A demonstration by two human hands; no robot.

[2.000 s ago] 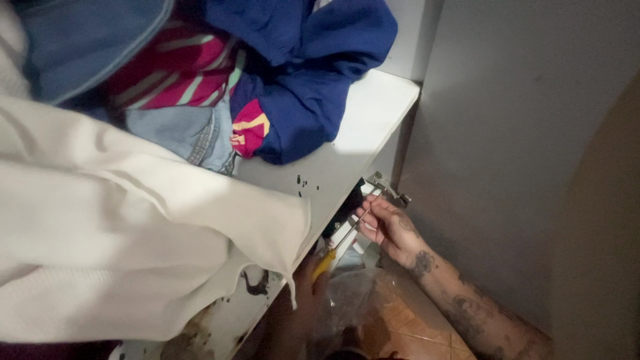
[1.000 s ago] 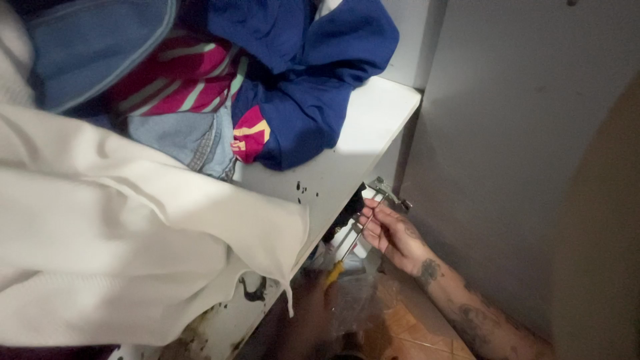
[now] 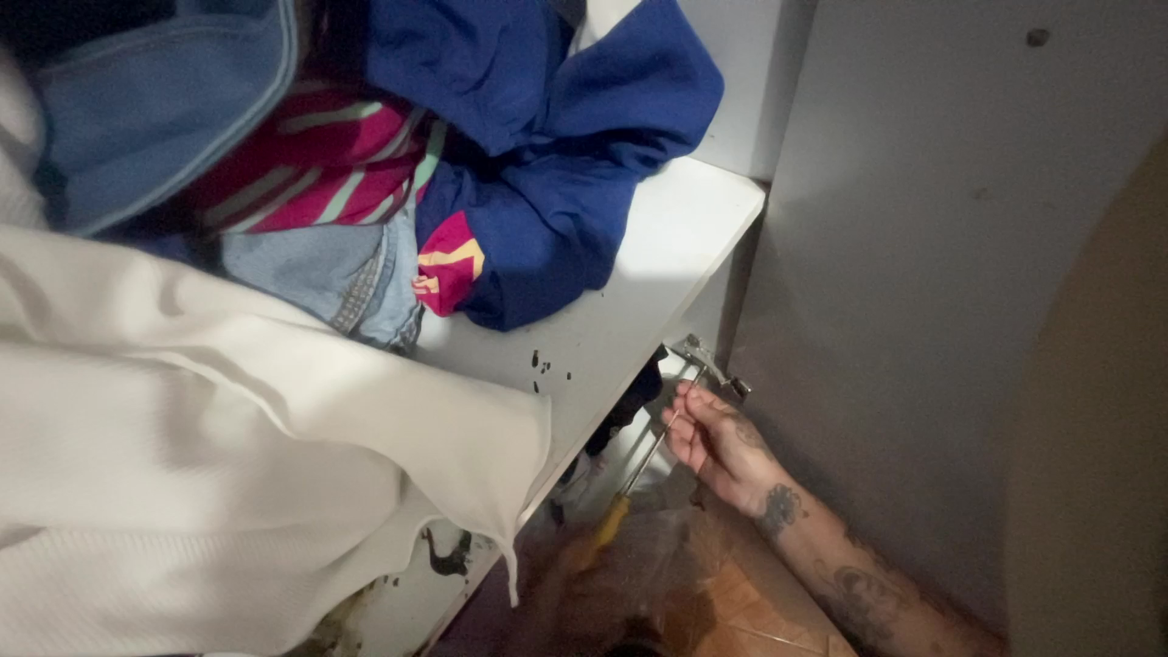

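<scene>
My right hand (image 3: 716,443), tattooed along the wrist and forearm, pinches the thin metal shaft of a screwdriver (image 3: 650,452) between thumb and fingertips. The shaft's upper end meets a metal cabinet hinge (image 3: 712,363) beneath the white board, beside the grey panel; the exact contact at the tip is too small to tell. Lower left, in shadow, my left hand (image 3: 561,557) is dim and blurred around the screwdriver's yellow handle (image 3: 610,522). Its fingers are hard to make out.
A white board (image 3: 584,365) with dark marks bears a cream cloth (image 3: 228,438), a navy garment (image 3: 566,201), a striped garment (image 3: 338,164) and denim (image 3: 310,265). A grey panel (image 3: 894,274) rises at the right. Dark items lie under the board, above clear plastic and an orange-brown tiled floor (image 3: 757,602).
The yellow handle sits somewhat lower than two seconds ago. My right hand stays beside the hinge, with its fingers on the shaft.
</scene>
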